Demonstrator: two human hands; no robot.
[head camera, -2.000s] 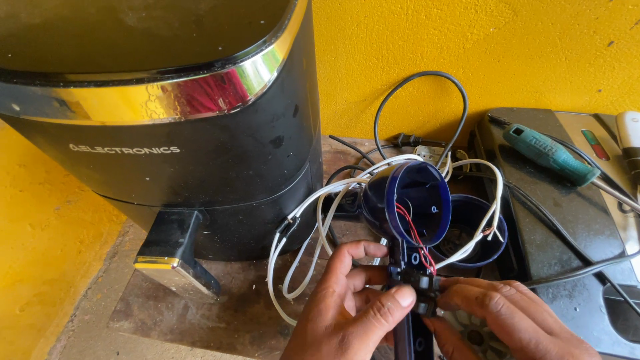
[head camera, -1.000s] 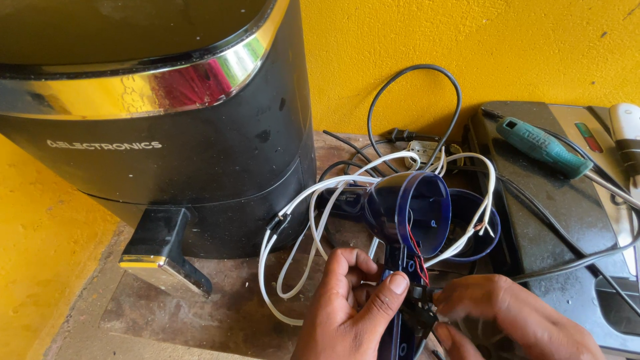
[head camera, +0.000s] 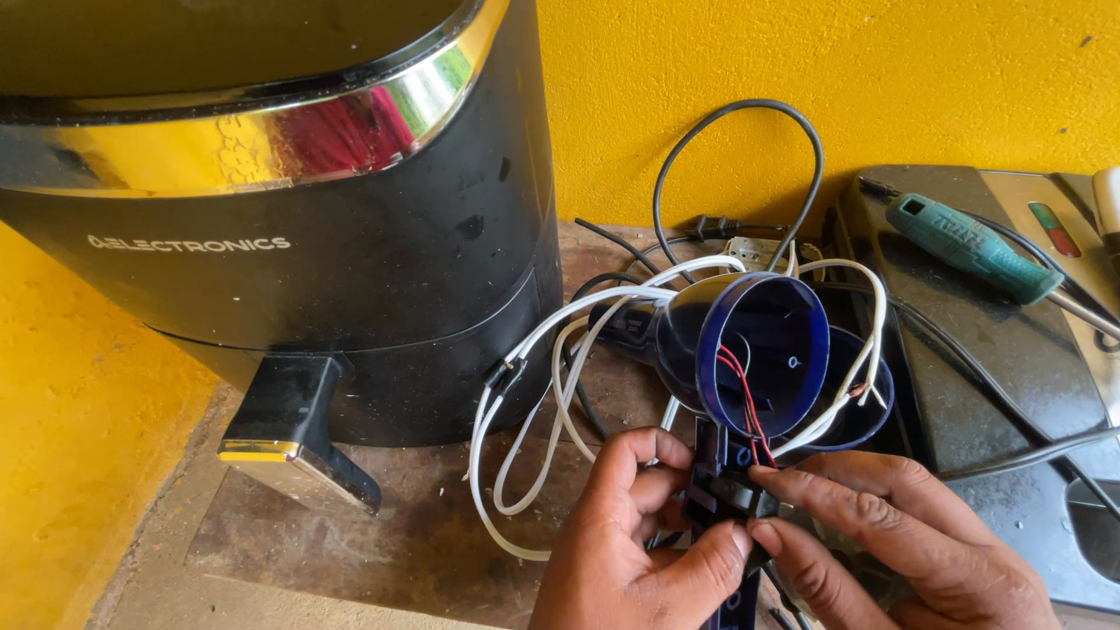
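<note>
A dark blue plastic housing with a round open end (head camera: 763, 350), apparently a torch or hair dryer body, stands over the bench. My left hand (head camera: 643, 542) holds its slotted handle section from the left. With thumb and index finger, my right hand (head camera: 884, 534) pinches a small black part (head camera: 744, 492), likely a switch, at the handle. Red wires (head camera: 745, 394) run from that part up into the housing. White cable (head camera: 516, 398) loops to the left of and behind the housing; bare copper strands show at one end on the right. A second blue round piece (head camera: 875, 411) lies behind, partly hidden.
A large black appliance with a handle (head camera: 297, 411) stands at left. On the right, a green-handled screwdriver (head camera: 971, 245) rests on a dark case (head camera: 954, 350). Black cable (head camera: 818, 149) loops against the yellow wall, near a white socket piece (head camera: 774, 252).
My right hand has shifted a little around the black part, and its thumb and index finger now meet on it. My left hand stays on the handle section.
</note>
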